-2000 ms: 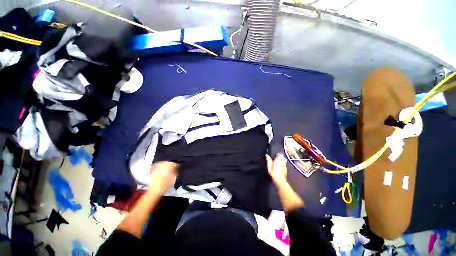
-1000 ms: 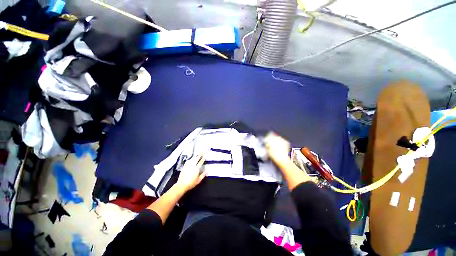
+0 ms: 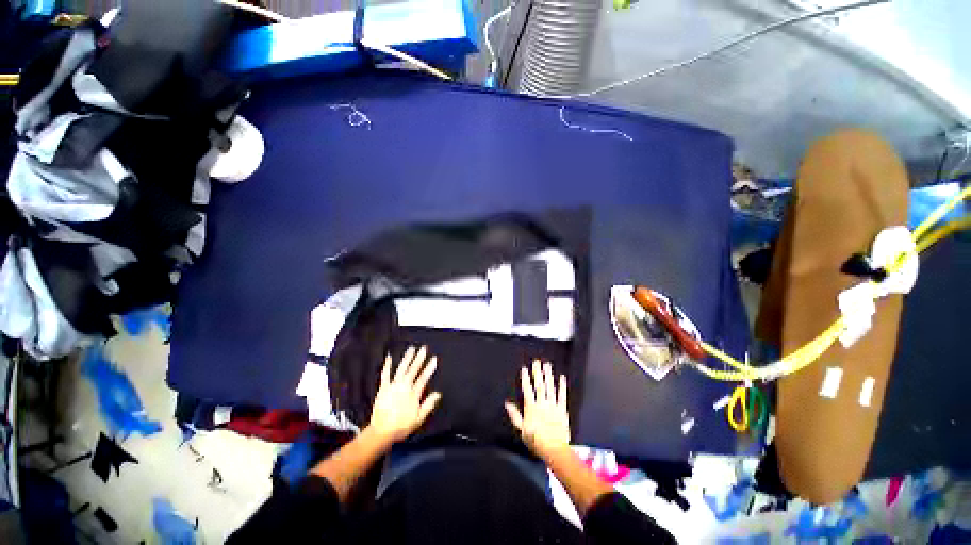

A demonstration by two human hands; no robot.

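The black garment piece (image 3: pixel 468 367) lies on the blue table cover, with white interfacing (image 3: pixel 442 309) and black bars showing across its middle. Its far black edge is blurred and slightly raised. My left hand (image 3: pixel 405 394) lies flat on the near black part, fingers spread. My right hand (image 3: pixel 541 407) lies flat near the right end of the same part, fingers spread. Neither hand grips the cloth. The steam iron (image 3: pixel 655 330) rests to the right of the garment, its silver plate edge and red-orange handle visible.
A black and white garment heap (image 3: pixel 96 181) is at left beside a white disc (image 3: pixel 236 149). A blue wrapped box (image 3: pixel 351 40) lies at the far edge. A brown padded board (image 3: pixel 836 319) with a white roll (image 3: pixel 894 259) and yellow hose is at right. Looped snips (image 3: pixel 747 408) lie near the iron.
My right hand has come from the garment's far right side to its near part. My left hand is now lower. More black cloth shows at the far and near sides.
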